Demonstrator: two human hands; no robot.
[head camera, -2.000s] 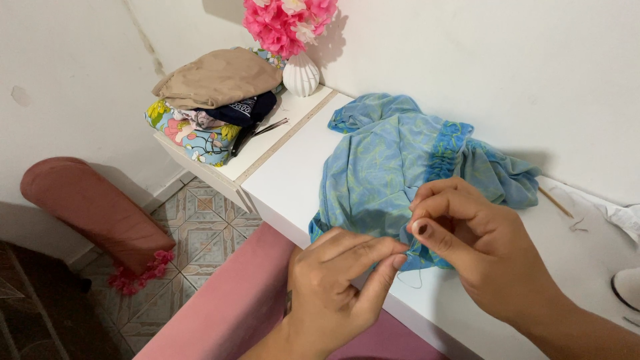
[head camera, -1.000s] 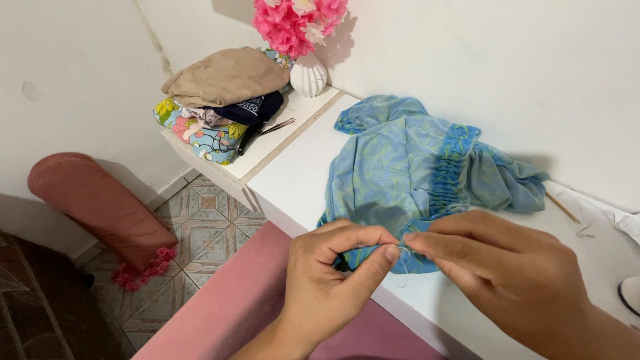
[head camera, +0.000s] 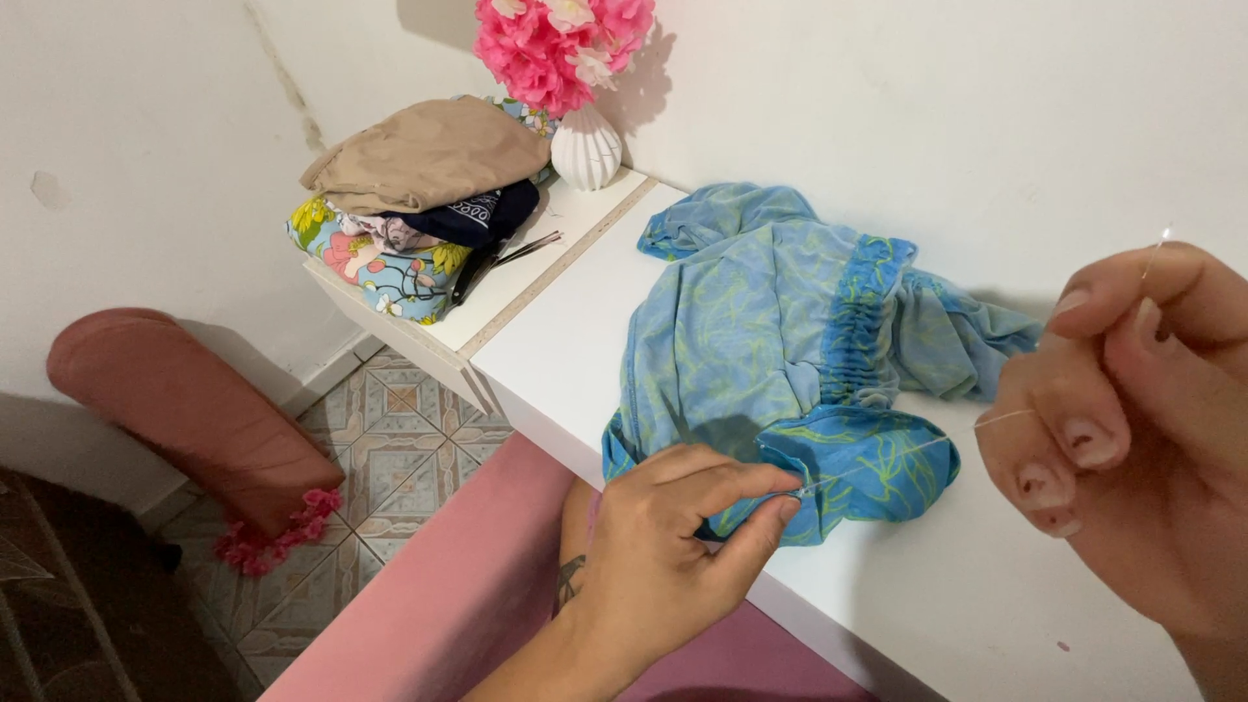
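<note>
A blue garment with a yellow-green pattern lies on the white tabletop, with a gathered elastic band across it. My left hand pinches the garment's edge between thumb and index finger near the table's front. Raised at the right, my right hand holds a sewing needle between thumb and index finger, its tip pointing up. A thin light thread runs taut from the pinched edge to the curled fingers of my right hand.
A white vase with pink flowers stands by the wall. Left of it are folded fabrics and dark-handled scissors. Pink upholstery borders the table's front; a reddish-pink cushioned piece leans over the tiled floor.
My right hand has moved away from the garment's edge, up and to the right, and the thread is drawn out between the hands. My left hand still pinches the fabric.
</note>
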